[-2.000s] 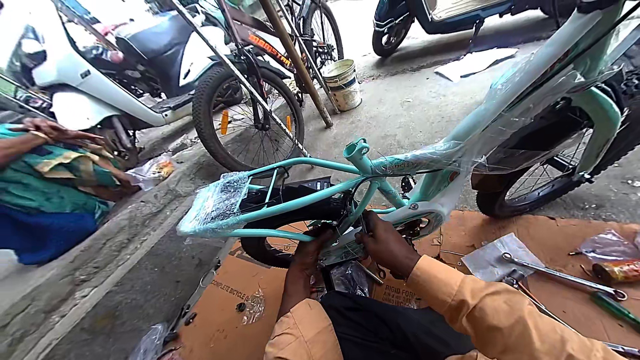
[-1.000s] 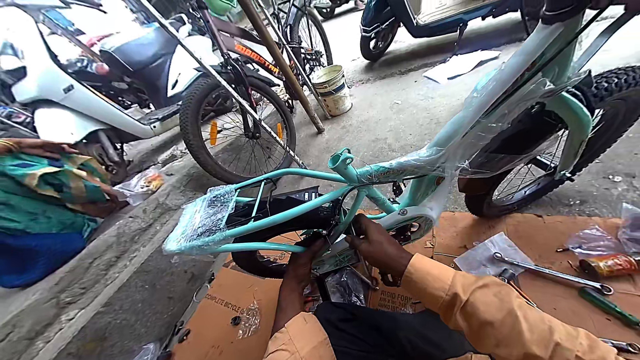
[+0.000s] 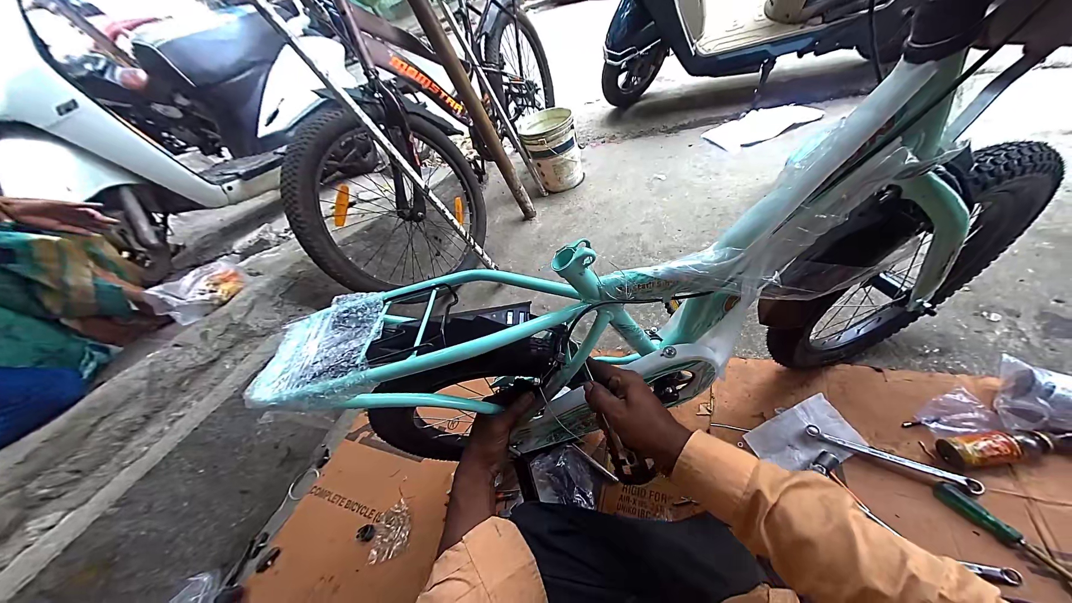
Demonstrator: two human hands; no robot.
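A mint-green bicycle frame (image 3: 662, 293), partly wrapped in clear plastic, stands across the view with its rear rack (image 3: 322, 343) at the left. My left hand (image 3: 502, 423) is at the rear wheel (image 3: 414, 427), below the frame tubes and beside the white chain guard (image 3: 559, 419); its fingertips are hidden behind the parts. My right hand (image 3: 628, 406) is closed at the chain guard's upper side, near a thin cable. Beneath that hand is a dark pedal and crank (image 3: 626, 465). Whether the right fingers grip the cable or a small part is not clear.
Flattened cardboard (image 3: 335, 536) lies under the bicycle. To the right are a combination wrench (image 3: 896, 461), a green-handled screwdriver (image 3: 976, 511) and a small bottle (image 3: 992, 448). A person's hand (image 3: 59, 215) is at far left. Scooters, another bicycle (image 3: 381, 184) and a bucket (image 3: 551, 151) stand behind.
Both my hands stay at the same part of the bicycle, with small shifts of the fingers. The other person's hand at far left has moved from the lap area. The view has shifted somewhat.
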